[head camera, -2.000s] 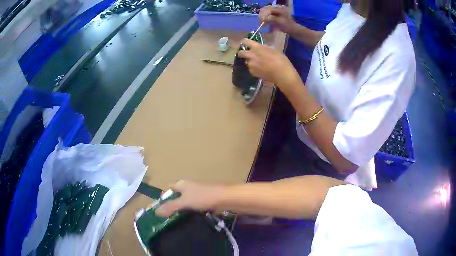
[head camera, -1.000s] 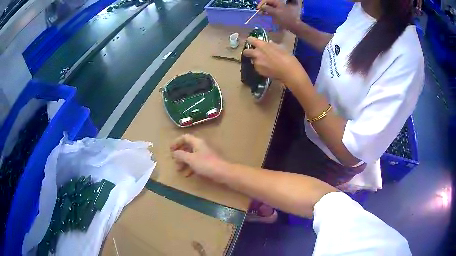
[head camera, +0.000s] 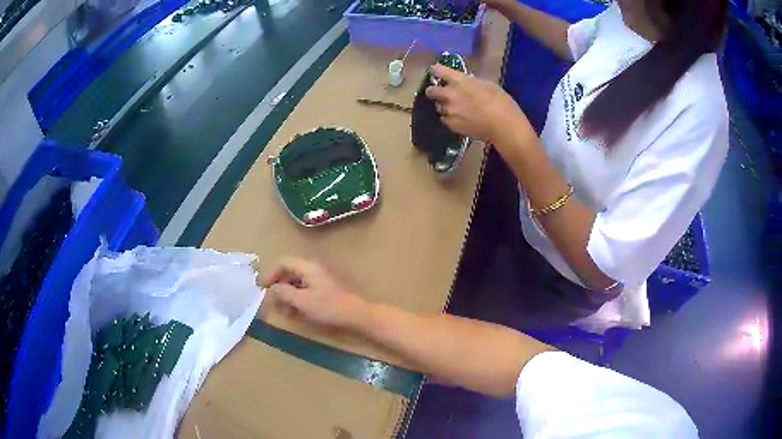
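Note:
My right hand (head camera: 302, 294) reaches in from the lower right. Its fingers are loosely curled and a little apart, with nothing visible in them; the fingertips meet the right edge of the crumpled white sheet (head camera: 219, 283). My left hand is not in view. Small dark green parts (head camera: 141, 351) lie piled on the sheet. A green car body (head camera: 327, 182) with a silver-white rim and red-and-white lights lies on the brown cardboard (head camera: 257, 225), beyond my hand.
A neighbouring person (head camera: 647, 137) in a white shirt holds another car body (head camera: 435, 129) upright. A small white cup (head camera: 395, 72) with a thin stick stands nearby. Blue bins (head camera: 412, 33) hold parts at the back and left. A dark conveyor (head camera: 201, 103) runs left; a green strip (head camera: 334, 360) crosses the bench.
Two seconds ago my right hand held the car body near me; it now lies farther up the bench, released. My hand has since moved left to the sheet. The neighbour's stick hand has moved away.

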